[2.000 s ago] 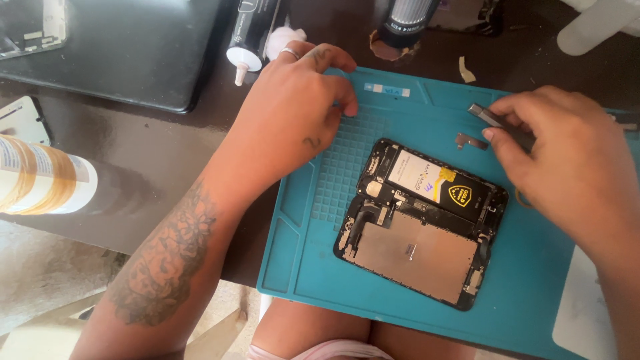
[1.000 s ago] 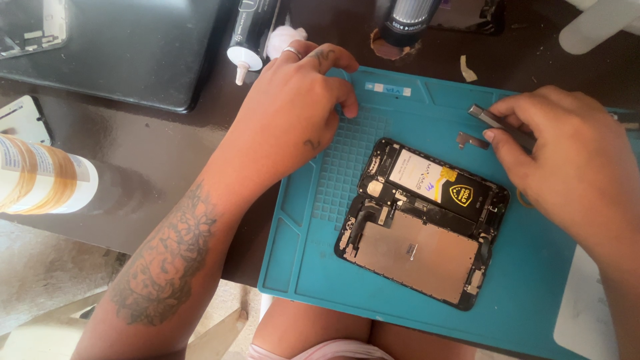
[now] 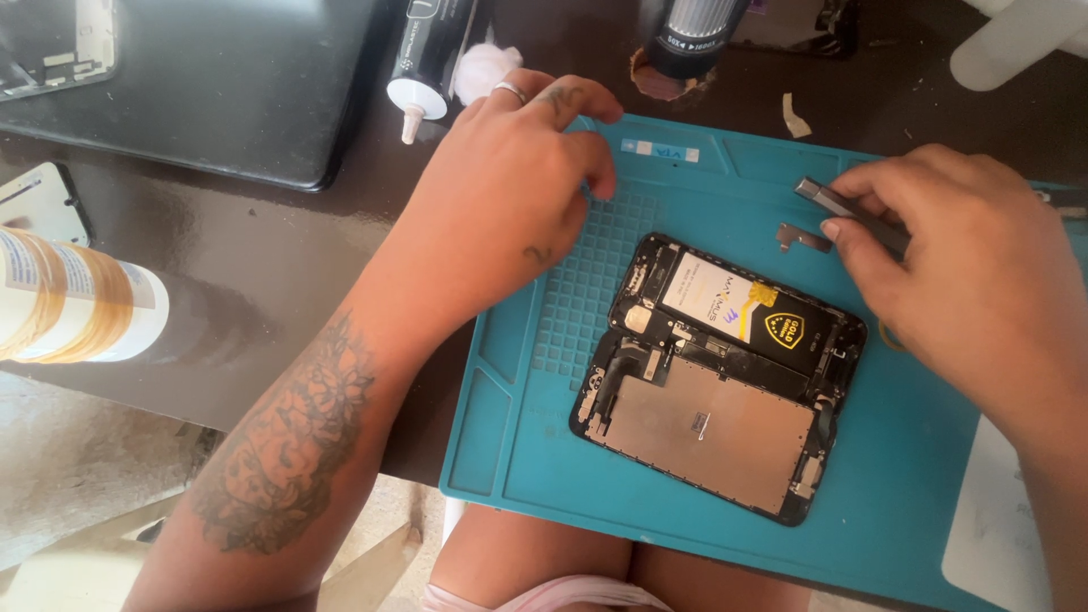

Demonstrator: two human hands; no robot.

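Note:
An opened smartphone lies on a teal silicone repair mat [image 3: 901, 476]. Its body with the battery [image 3: 731, 302] is at the top, and its display assembly [image 3: 710, 425] lies face down just below. My right hand [image 3: 943, 229] grips a dark metal bar-shaped tool [image 3: 837, 204], its end pointing up and left. Close under that tool a small metal bracket [image 3: 801, 239] lies on the mat by my thumb. Over the mat's upper left corner is my left hand [image 3: 544, 153], a ring on one finger, fingers bent and apart; nothing shows in it.
At the upper left are a black glue tube [image 3: 429, 64], a white wad [image 3: 489, 72] and a dark flat panel [image 3: 212, 85]. A white bottle wrapped with bands [image 3: 85, 297] is at the left. A microscope barrel [image 3: 693, 34] stands behind the mat. A white sheet [image 3: 990, 527] overlaps its lower right.

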